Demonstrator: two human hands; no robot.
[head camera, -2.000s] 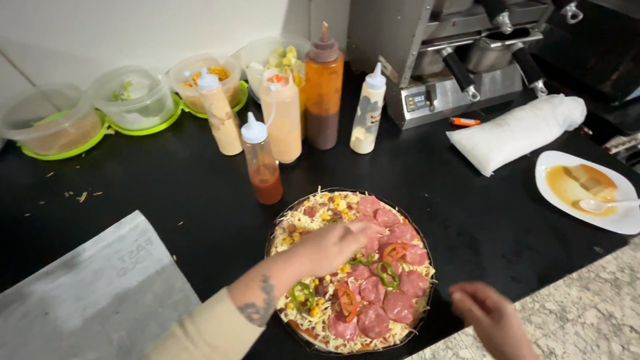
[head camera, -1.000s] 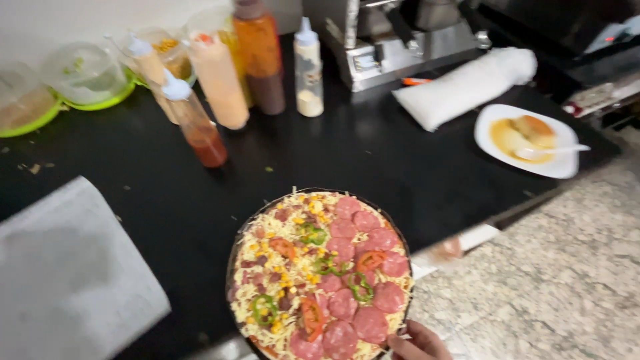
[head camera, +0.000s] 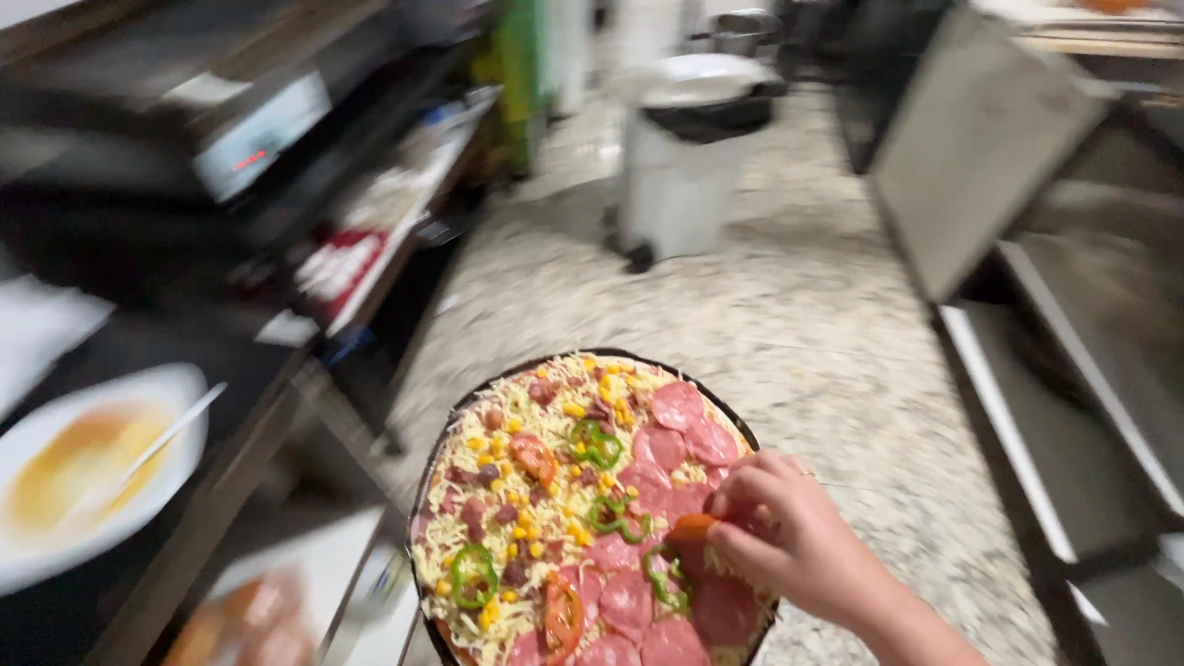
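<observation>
An uncooked pizza (head camera: 555, 499) in a dark round pan is held up over the speckled floor. Shredded cheese, corn and diced meat cover its left side, and sliced sausage rounds (head camera: 626, 601) its right side. Green pepper rings (head camera: 474, 575) and tomato slices (head camera: 562, 615) lie on top. My right hand (head camera: 786, 532) is over the pizza's right side, its thumb and fingers pinching a tomato slice (head camera: 692, 528). My left hand is out of sight; what bears the pan from below is hidden.
At left, a dark counter holds a white plate (head camera: 176, 407) with sauce and a plastic utensil. A white wheeled bin (head camera: 680, 176) with a black liner stands ahead on the floor. Along the right are a tilted pale panel (head camera: 990, 139) and metal-edged frames. Much is blurred.
The pizza was over the black counter and is now above the floor. My right hand has moved from the pan's rim onto the toppings. The view has swung far right.
</observation>
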